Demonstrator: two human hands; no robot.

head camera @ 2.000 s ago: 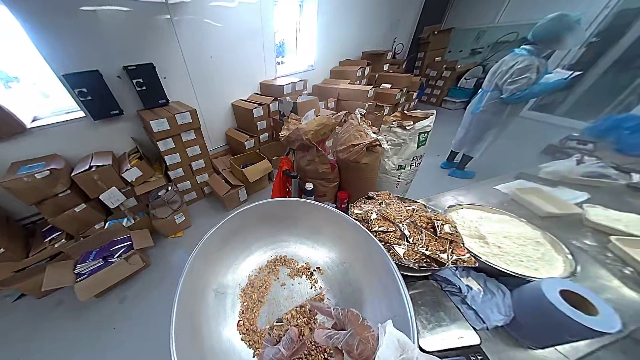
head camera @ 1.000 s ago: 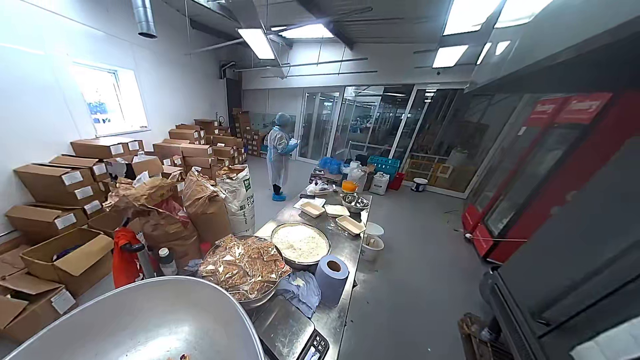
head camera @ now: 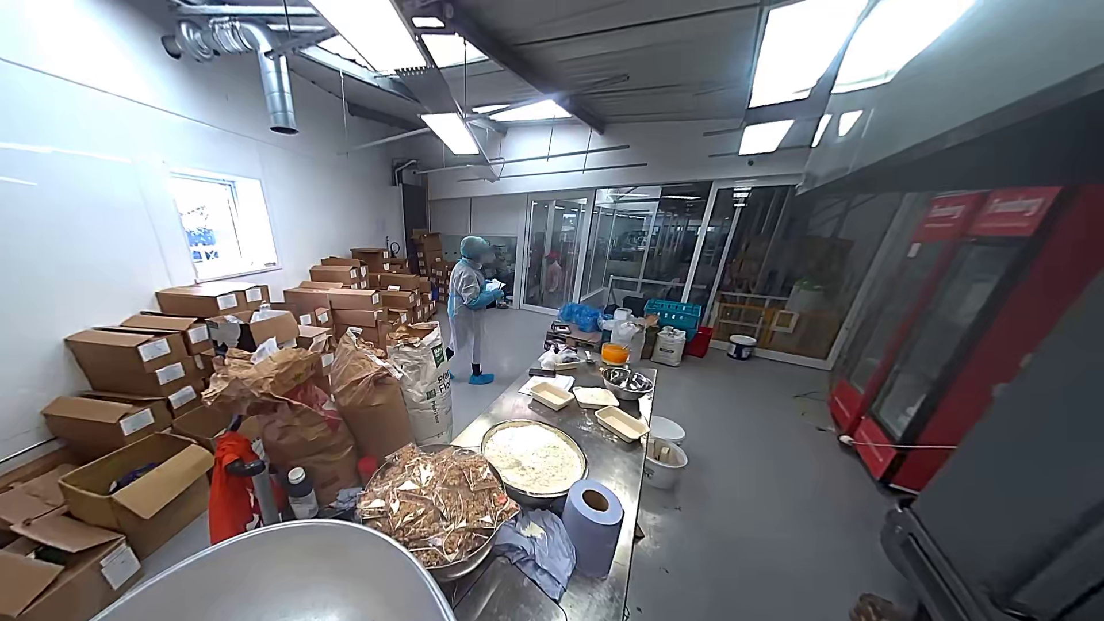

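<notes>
Neither of my hands shows in the head view at this moment. The rim and inner wall of a large metal bowl (head camera: pixel 293 573) fill the bottom left; its bottom is out of view. Just right of it, a metal bowl (head camera: pixel 438 509) holds a heap of clear-wrapped brown pieces. Behind that is a round metal pan of whitish, flour-like food (head camera: pixel 533 459). A blue paper roll (head camera: pixel 592 528) stands upright beside a crumpled blue-grey cloth or bag (head camera: pixel 536 548) on the steel table (head camera: pixel 604 595).
Paper sacks (head camera: pixel 371 397) and cardboard boxes (head camera: pixel 129 354) stand at the left. Pale rectangular trays (head camera: pixel 621 423) and a metal bowl (head camera: pixel 627 384) lie farther along the table. White buckets (head camera: pixel 664 466) stand right of it. A person (head camera: pixel 470 302) in a gown stands beyond. Red-framed glass-door fridges (head camera: pixel 940 336) are at the right.
The view has swung up and right. My gloved hands, in the loose brown pieces inside the large bowl two seconds ago, are now out of view.
</notes>
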